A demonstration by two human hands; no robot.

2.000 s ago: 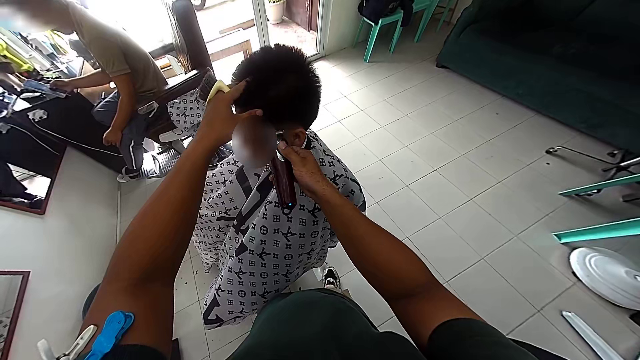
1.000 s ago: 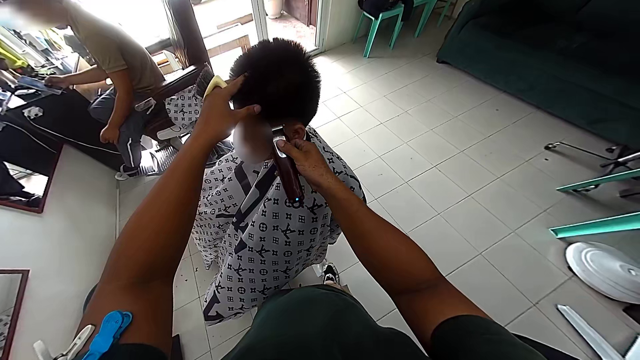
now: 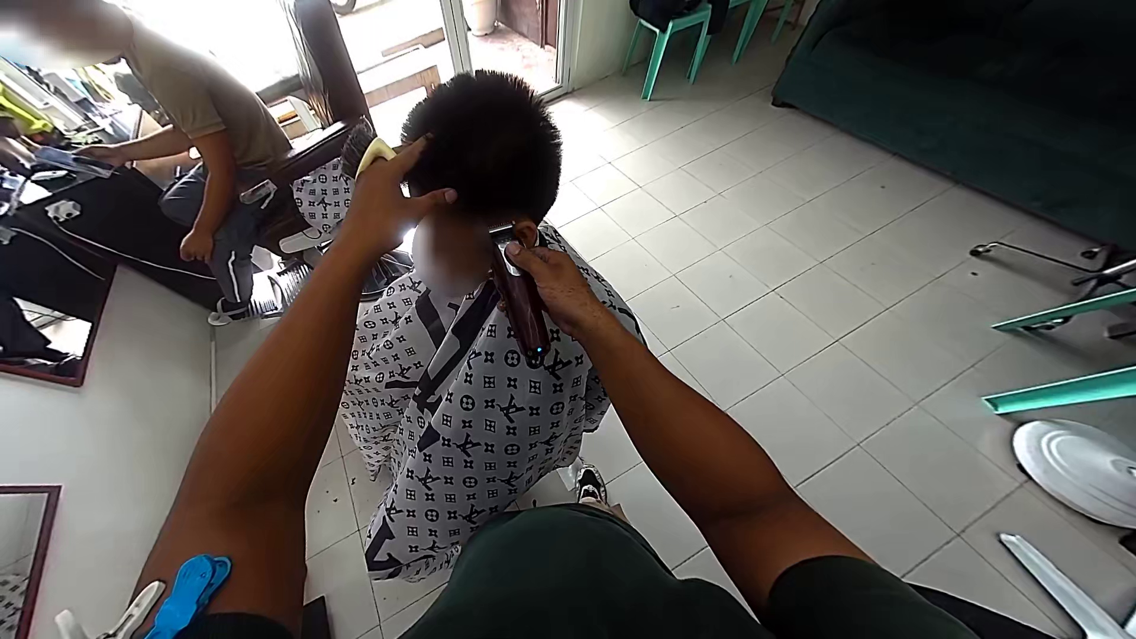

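A seated person with short dark hair [image 3: 488, 146] wears a white patterned barber cape [image 3: 497, 444]. My right hand [image 3: 555, 284] grips a dark red cordless hair clipper [image 3: 522, 306], its metal head up beside the person's ear and its lit end pointing down. The blade's exact contact with the hair cannot be told. My left hand [image 3: 390, 191] rests its fingertips against the side and front of the head, and it also holds a brush [image 3: 364, 153] with dark bristles and a pale yellow part. Blue and white clips [image 3: 191, 595] sit at my left sleeve.
Another person [image 3: 213, 115] sits at the upper left beside a dark counter [image 3: 133, 226]. Behind stands a green plastic stool [image 3: 666, 49], with a dark green sofa [image 3: 958, 106] at the upper right. A white round object [image 3: 1078, 470] and green metal-like bars [image 3: 1065, 390] lie at the right.
The clipper has shifted a little on the side of the head, with its lower end swinging slightly right since the oldest frame. Both hands keep their holds.
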